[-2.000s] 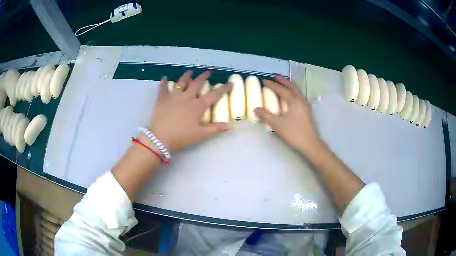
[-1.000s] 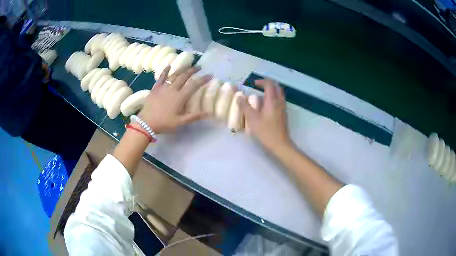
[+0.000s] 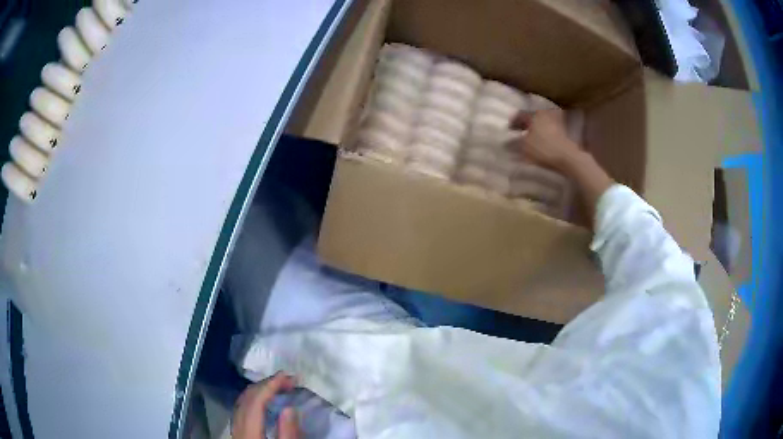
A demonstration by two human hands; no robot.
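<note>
Cream plastic housings [image 3: 446, 94] stand in several packed columns inside an open brown carton [image 3: 446, 236]. My right hand [image 3: 543, 137] is inside the carton, over the right-hand columns. Its fingertips are at the housings, but blur hides whether they grip one. My left hand [image 3: 268, 410] is low at the bottom edge, partly cut off, with its fingers apart beside grey-blue cloth. No housing shows in it.
The pale bench sheet [image 3: 163, 171] with its green edge fills the left side. A row of cream housings [image 3: 51, 105] lies along its far edge at upper left. Raised carton flaps surround the opening. White crumpled material [image 3: 691, 43] is at upper right.
The view has swung right from the bench to the carton. Both hands have left the housings grouped on the bench; the right is now in the carton, the left low near my body.
</note>
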